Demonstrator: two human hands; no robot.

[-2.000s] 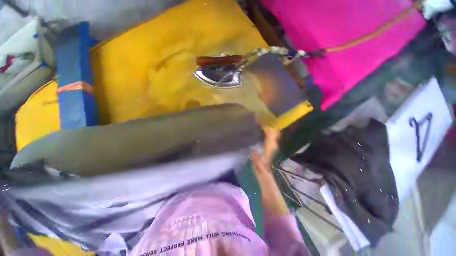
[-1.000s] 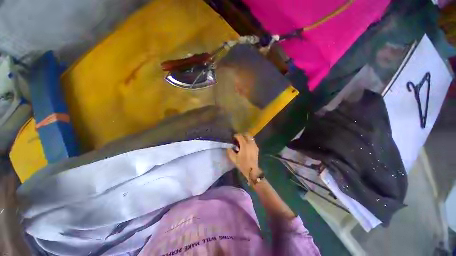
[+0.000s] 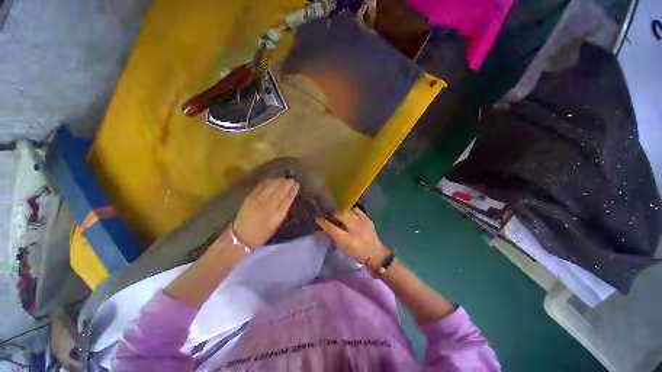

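A dark speckled garment piece point(image 3: 299, 212) lies over the rounded end of the grey padded board point(image 3: 170, 245), joined to white cloth point(image 3: 287, 270) hanging on my side. My left hand point(image 3: 267, 209) lies flat on the dark piece, fingers together, pressing it on the board. My right hand point(image 3: 353, 234) holds the edge of the dark piece at the board's right end between thumb and fingers. The steam iron point(image 3: 247, 105) rests on the yellow cover beyond the board, its reddish-brown handle pointing left, touched by neither hand.
The yellow table cover point(image 3: 145, 138) has a dark iron rest point(image 3: 356, 76) at its right. A wrapped hose point(image 3: 297, 23) runs up from the iron. A blue bar point(image 3: 94, 200) stands left. Dark speckled pieces point(image 3: 566, 167) lie in a heap at right above the green floor point(image 3: 435, 254).
My left hand has come into view onto the board's end. Dark cloth now covers the end where white cloth lay. The view has shifted closer, and the iron appears turned.
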